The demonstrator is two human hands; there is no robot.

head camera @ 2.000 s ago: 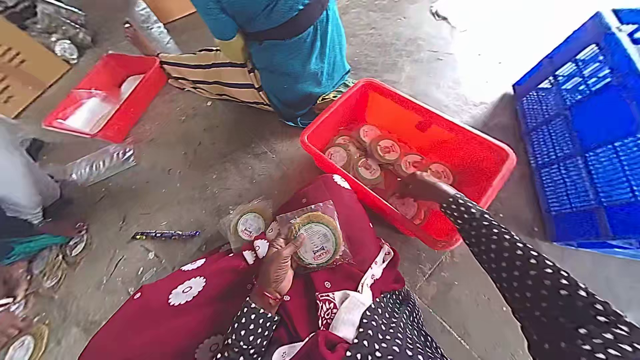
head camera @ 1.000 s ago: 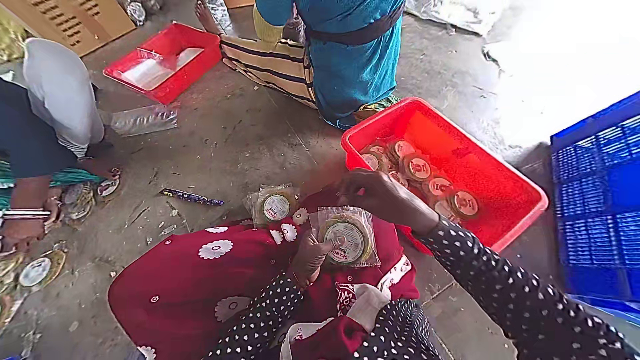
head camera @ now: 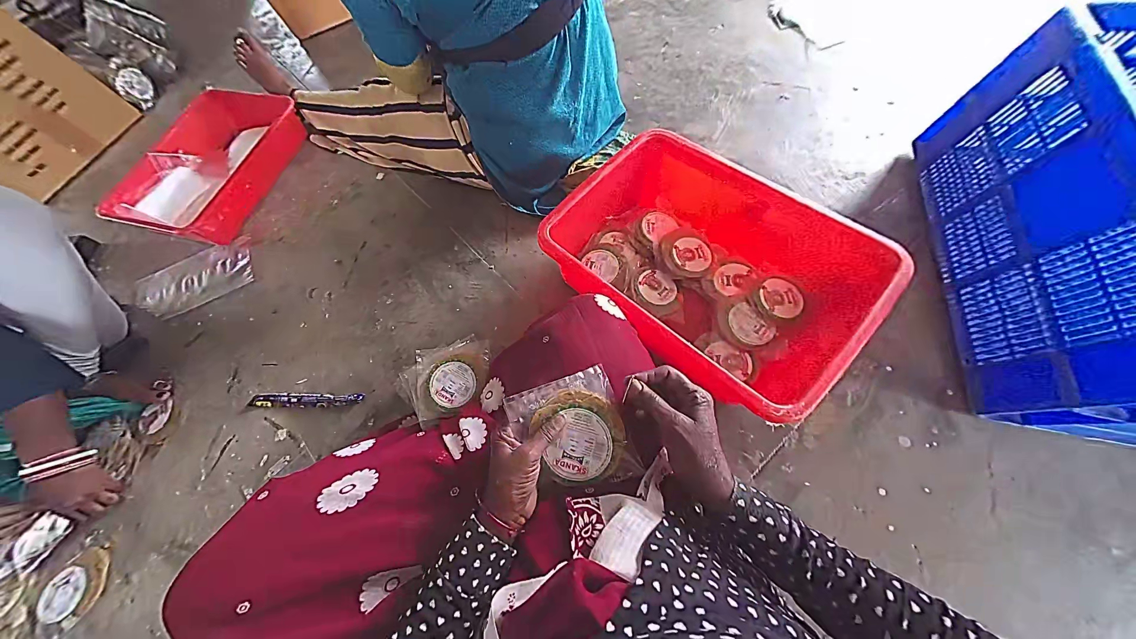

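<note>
My left hand (head camera: pixel 517 470) holds a clear plastic packet (head camera: pixel 581 439) with a round labelled disc inside, its thumb pressed on the front. Close to the packet's right edge is my right hand (head camera: pixel 679 430), thumb and forefinger together; whether they pinch the plastic I cannot tell. Another such packet (head camera: pixel 451 382) lies beside my left knee, at the edge of the maroon flowered cloth (head camera: pixel 342 532). In front and to the right, a red plastic tub (head camera: pixel 834 266) contains several round labelled discs (head camera: pixel 690 255).
A blue slatted crate (head camera: pixel 1021 222) stands at the right. A second red tub (head camera: pixel 226 200) holds white items. A dark narrow wrapper (head camera: pixel 306 400) and a clear bag (head camera: pixel 195 280) lie on the floor. One person sits ahead; another person's hand (head camera: pixel 75 488) is near discs at left.
My right hand has come back from inside the red tub to the right edge of the packet. My left hand has kept hold of the packet.
</note>
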